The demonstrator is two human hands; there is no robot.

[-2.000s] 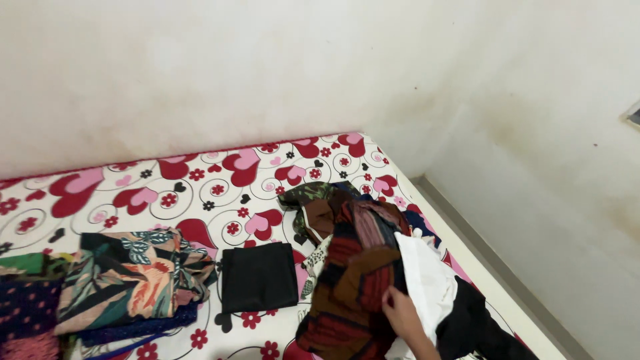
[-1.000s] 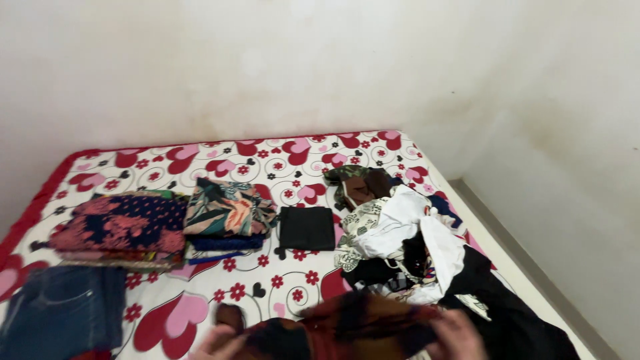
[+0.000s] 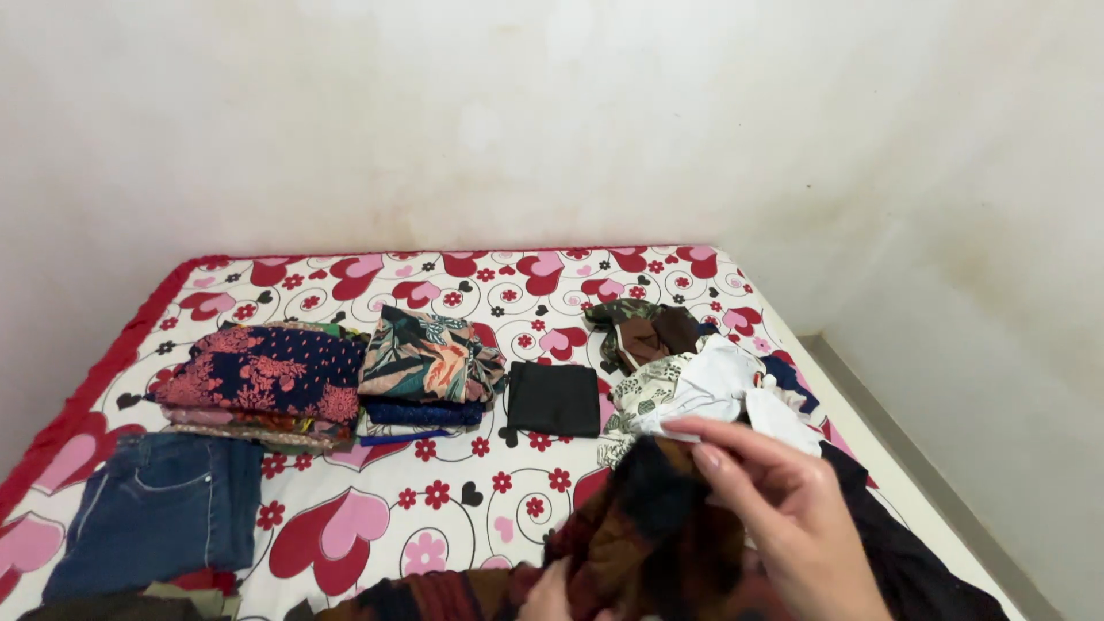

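A brown, rust and black patterned cloth garment (image 3: 655,517) is bunched up at the bottom centre of the head view. My right hand (image 3: 776,500) pinches its upper part between thumb and fingers. Lower down, my left hand (image 3: 552,595) grips the same garment; most of that hand is cut off by the frame's bottom edge. Just beyond lies a folded black cloth (image 3: 554,399). To the right is a loose heap of clothes, with a white garment (image 3: 711,384), a cream leaf-patterned one (image 3: 642,397) and a black one (image 3: 914,552).
Folded stacks lie at the left: a navy and coral floral garment (image 3: 267,371), a tropical-print one (image 3: 427,358) over blue cloth, and blue jeans (image 3: 164,509). Dark folded cloth (image 3: 129,604) shows at the lower left. The heart-patterned bedsheet (image 3: 336,535) meets pale walls (image 3: 483,129).
The patterned garment has come off the heap at the right and is now held in both hands at the bottom centre. The right hand has risen since a second ago. The view has shifted left.
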